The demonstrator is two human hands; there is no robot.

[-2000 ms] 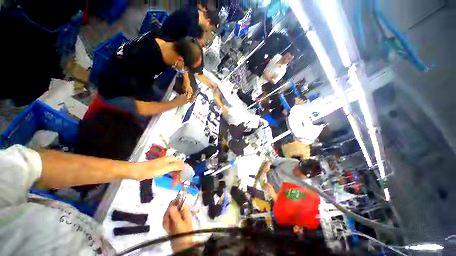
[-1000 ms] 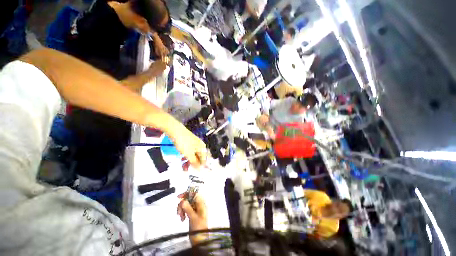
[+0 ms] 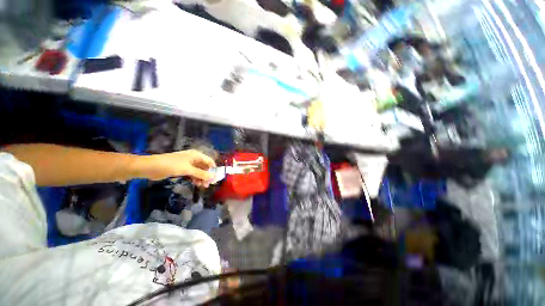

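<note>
My left hand point(image 3: 185, 166) reaches in from the left, below the table's front edge. Its fingertips are closed on a small pale item point(image 3: 220, 174), too blurred to name. The item overlaps a red object point(image 3: 242, 179) with pale markings on it; I cannot tell if they touch. My right hand is out of the picture. Short black strips point(image 3: 144, 74) lie on the white table point(image 3: 197, 66), with another black strip point(image 3: 103, 64) to their left.
A small red thing point(image 3: 51, 61) and a blue thing point(image 3: 94, 33) are at the table's left. Black-and-white checked cloth point(image 3: 308, 203) hangs below the edge at the middle. Another red thing point(image 3: 342, 179) is right of it. A blurred person in pale clothing point(image 3: 478, 209) is at the right.
The view has swung, so the table now runs across the top. My left hand has moved from over the table to below its edge. My right hand has left the picture.
</note>
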